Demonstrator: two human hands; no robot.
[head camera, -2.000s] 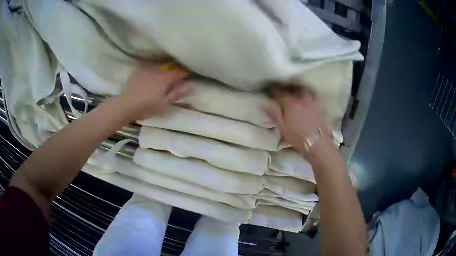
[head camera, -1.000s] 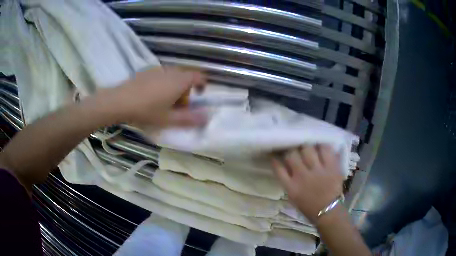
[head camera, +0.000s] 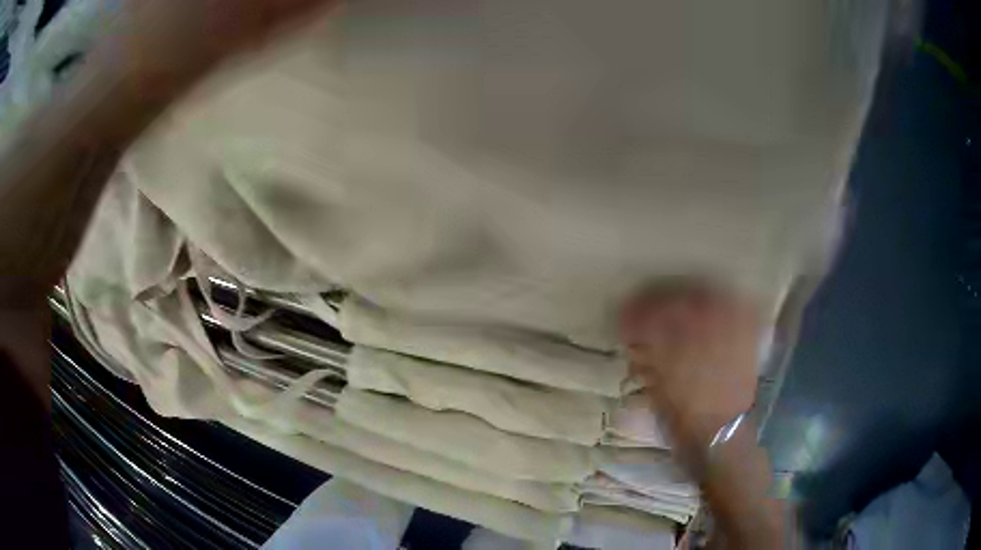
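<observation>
A large cream cloth panel (head camera: 484, 161) spreads over the upper and middle view and hides most of the rack. Below it, cream cloth rows (head camera: 473, 430) lie in parallel padded folds. My right hand (head camera: 694, 344) is blurred at the panel's lower right part; its fingers are hard to make out, so its grip cannot be told. My left forearm (head camera: 140, 97) reaches up across the left side; the left hand is blurred and cut off by the top edge. Thin pale ties (head camera: 242, 322) loop at the left ends of the rows.
Steel tubes (head camera: 296, 349) show between the ties and rows. More dark, shiny tubes (head camera: 140, 462) curve at the lower left. Dark floor (head camera: 904, 269) lies at the right, with a pale blue-white cloth (head camera: 914, 516) at the lower right.
The cream panel now covers the upper tubes that were bare a second ago. My left arm has moved up to the top edge. My right hand has moved slightly right.
</observation>
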